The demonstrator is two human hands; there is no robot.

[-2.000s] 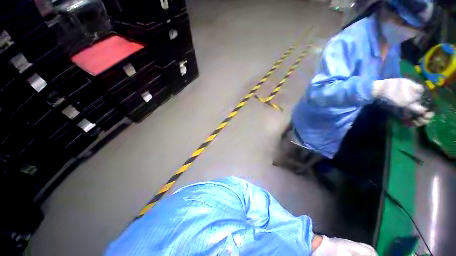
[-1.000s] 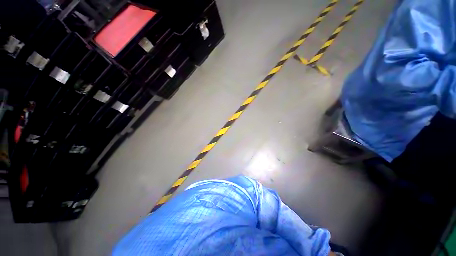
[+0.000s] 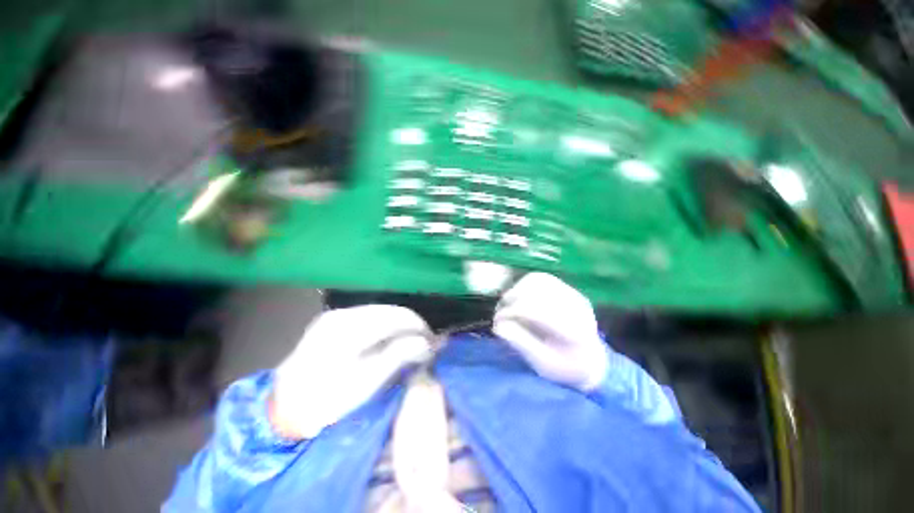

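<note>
The view is blurred. My left hand, in a white glove, is in front of my blue smock, fingertips bent inward near its top edge. My right hand, also white-gloved, is a little higher, close to the mat's front edge. A thin dark line runs between the fingertips; I cannot tell if it is held or is part of the smock. A green circuit board with rows of bright silver tabs lies beyond my hands, touched by neither.
The green mat runs across the bench. A black round device stands back left, with a small shiny reel-like thing before it. A dark blurred object is right of the board. Another board lies behind. Something red is far right.
The view has swung from the aisle floor, black crates and a person in blue to the bench. Both gloved hands now show in front of the smock.
</note>
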